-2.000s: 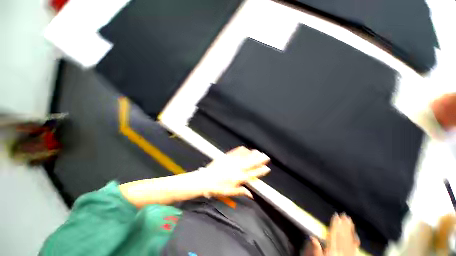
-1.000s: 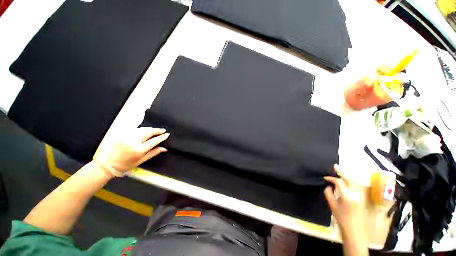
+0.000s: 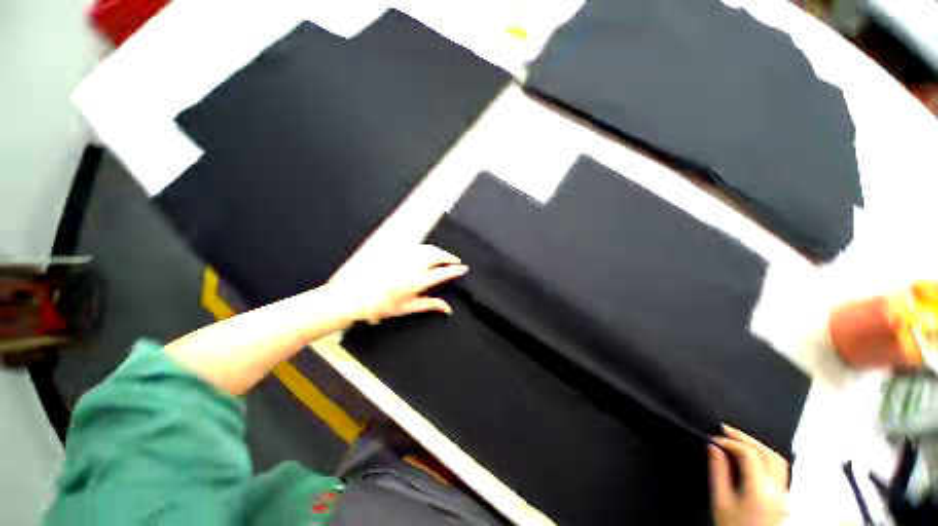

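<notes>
The black panel with notched corners (image 3: 638, 247) lies on the white table in front of me. A loose fold or upper layer edge runs across it, with a flat black part (image 3: 514, 421) on the near side. My left hand (image 3: 396, 288) is at the left end of the fold, fingers apart on the material. My right hand (image 3: 749, 475) is at the right end, its fingertips at the fold's edge, near the picture's bottom. Whether the fingers pinch the material is hard to tell at the left; the right fingers seem to hold the edge.
Another notched black panel (image 3: 329, 144) lies at the left, partly past the table edge. A black panel stack (image 3: 710, 103) lies at the far side. An orange-red pot (image 3: 866, 331) and black scraps (image 3: 897, 483) are at the right. A yellow floor line (image 3: 314, 401) shows below.
The camera view has turned. Both hands have moved away from the near table edge with the fold, and more of the flat black near part shows.
</notes>
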